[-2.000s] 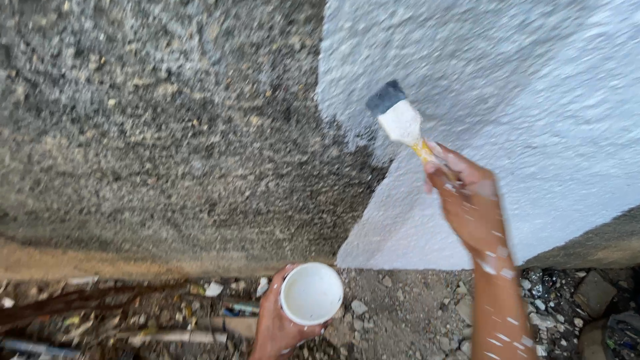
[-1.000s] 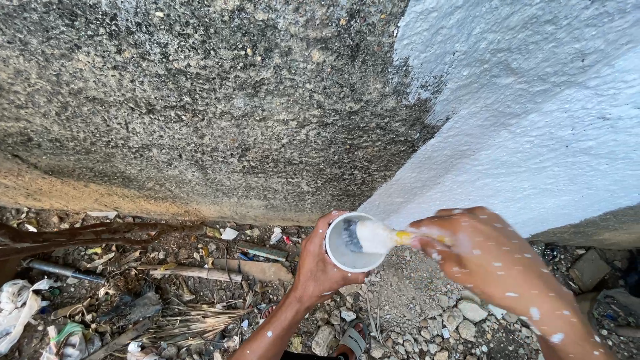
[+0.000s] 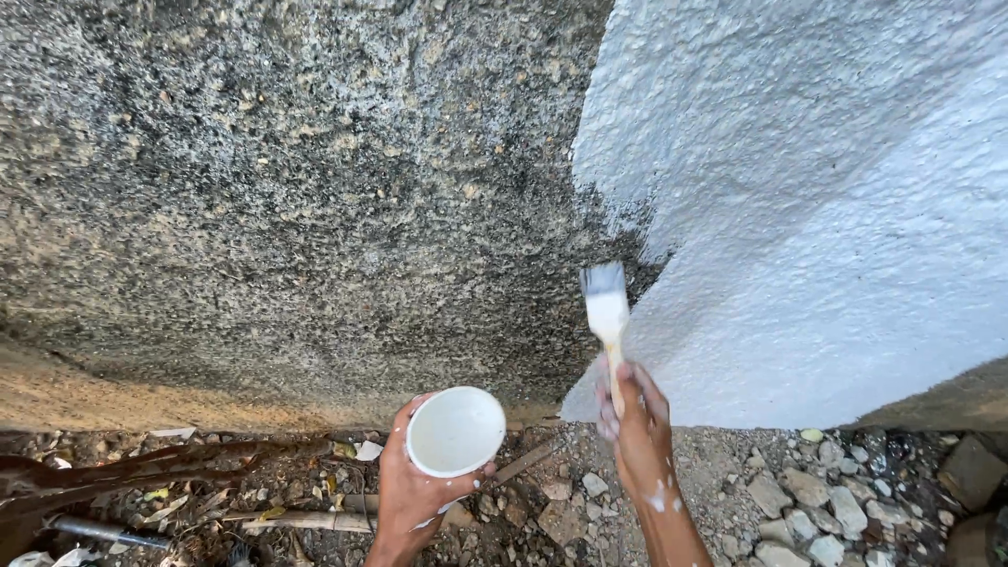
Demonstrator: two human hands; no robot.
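Observation:
My right hand [image 3: 639, 425], spotted with white paint, grips the handle of a flat paintbrush [image 3: 608, 311]. Its bristles carry white paint and point up in front of the wall, close to the ragged paint edge; whether they touch it I cannot tell. In my left hand [image 3: 421, 492] is a white plastic cup [image 3: 456, 431], tilted so that its whitish inside shows. Rough, dark-stained bare wall [image 3: 315, 213] fills the left and middle. White paint [image 3: 803, 220] covers the wall on the right, down to its foot near my right hand.
Along the wall's foot runs rubble-strewn ground. Broken stones [image 3: 811, 504] lie at the lower right, with a larger block [image 3: 972, 472] beyond them. At the lower left are a brown root or branch [image 3: 157, 465], a metal tube [image 3: 106, 531], a dry stick [image 3: 307, 520] and litter.
A second ago the brush was in the cup; my right hand has lifted it out and up to the wall. The brush was also at the wall two seconds ago, over the painted part.

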